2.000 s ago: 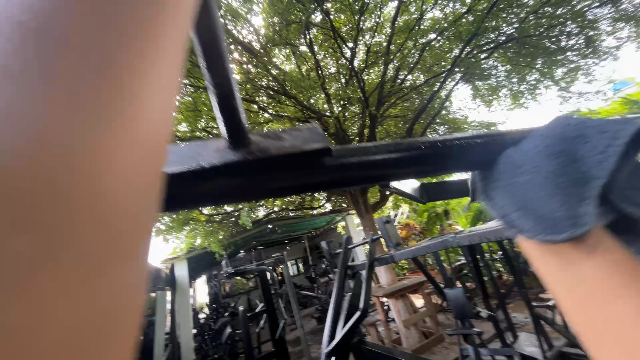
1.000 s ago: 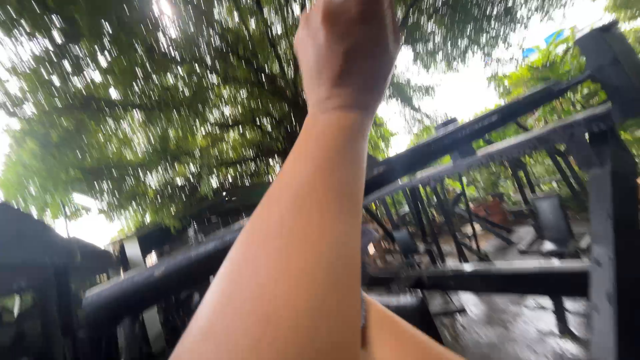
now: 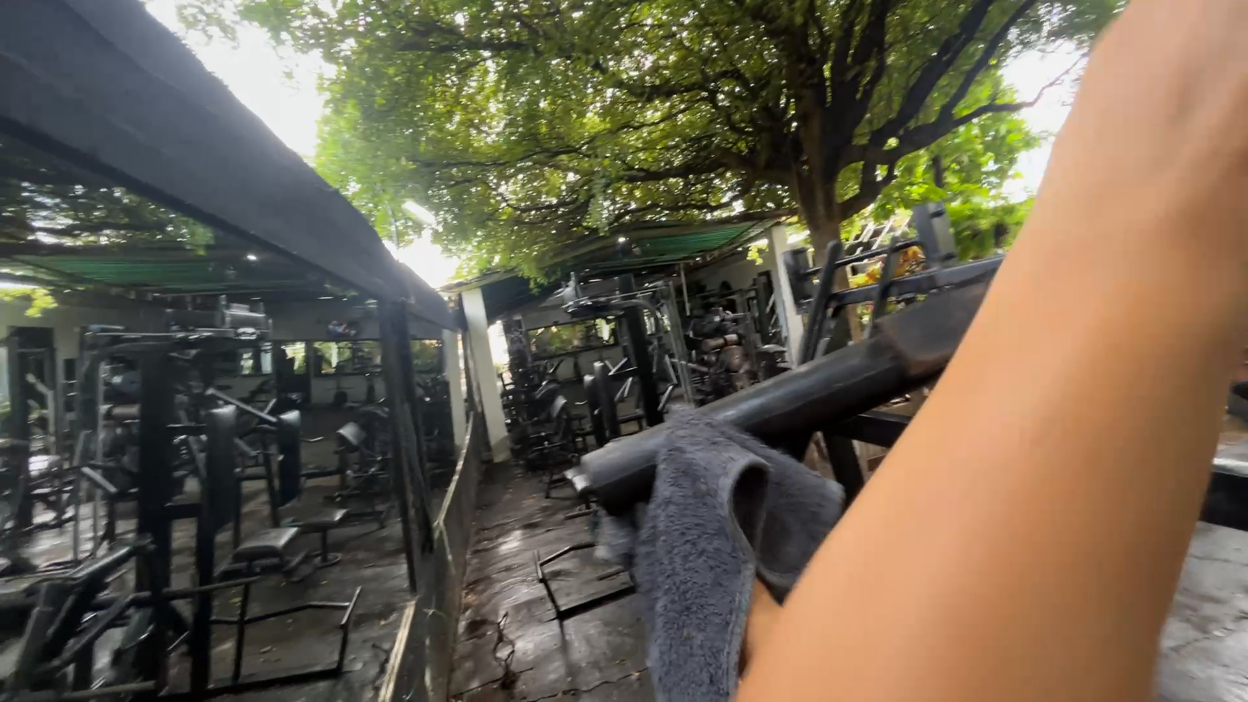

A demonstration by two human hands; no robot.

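A grey terry cloth (image 3: 697, 546) is draped over and around the lower end of a thick black metal bar (image 3: 799, 400). My right hand (image 3: 762, 624) is pressed to the cloth from below; only a little skin shows, the rest hidden by the cloth and my left forearm. That forearm crosses in front, from the bottom centre to the top right corner, and my left hand lies beyond the frame's edge. The bar slopes up to the right and passes behind the forearm.
On the left a large mirror in a black frame (image 3: 395, 419) reflects gym machines. More machines (image 3: 624, 370) stand under a green roof (image 3: 682, 244) beyond a wet-looking floor (image 3: 536, 546). A black metal stand (image 3: 585, 585) is low near the bar, and a tree (image 3: 819, 185) rises behind.
The view has swung a lot. My left fist, at the top centre a second ago, has gone out of frame. The cloth, out of sight then, shows again, now on the bar's end.
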